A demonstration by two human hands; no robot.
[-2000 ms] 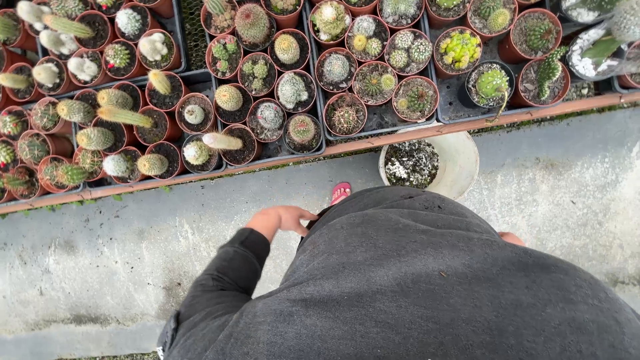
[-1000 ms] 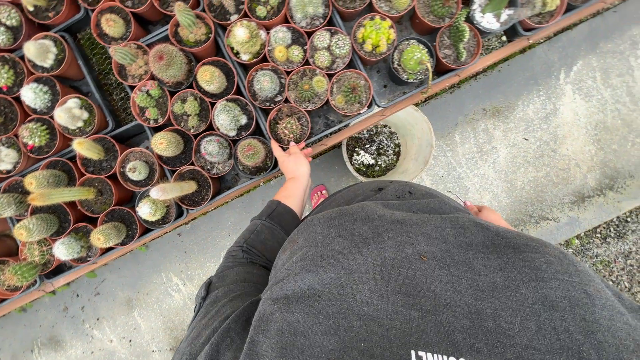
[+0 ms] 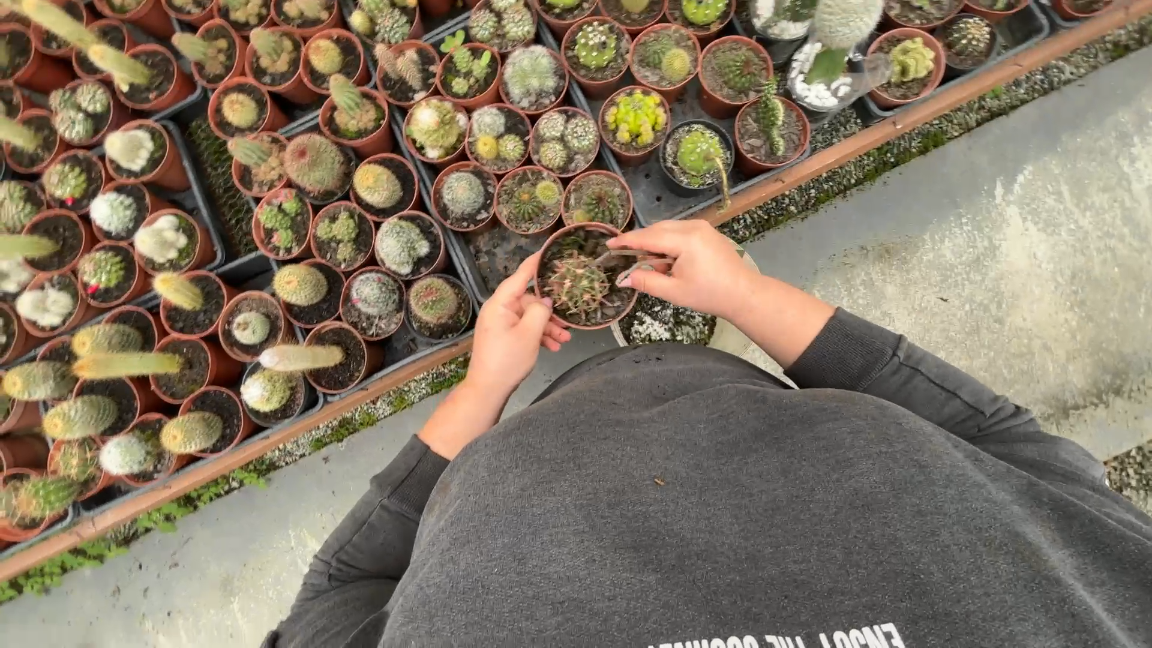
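My left hand point(image 3: 515, 333) grips the rim and side of a round terracotta-coloured pot, held up in front of my body. In the pot a spiny cactus point(image 3: 576, 283) with reddish spines sits on dark soil. My right hand point(image 3: 688, 265) pinches a pair of metal tweezers point(image 3: 634, 259), whose tips reach over the soil beside the cactus. Partly hidden under my right hand and the pot is a pale bucket point(image 3: 733, 346) holding dark soil mix point(image 3: 666, 326) with white grains.
Black trays of potted cacti fill the bench, bounded by a reddish-brown edge point(image 3: 423, 362). A bare spot point(image 3: 504, 252) shows in the tray behind the held pot. A clear container with white grains point(image 3: 819, 76) stands at the upper right. Grey concrete floor point(image 3: 1008, 207) lies beyond the edge.
My left hand has lifted the pot that it touched at the front of the tray a second ago. My right hand has come up from my side and now holds tweezers over it.
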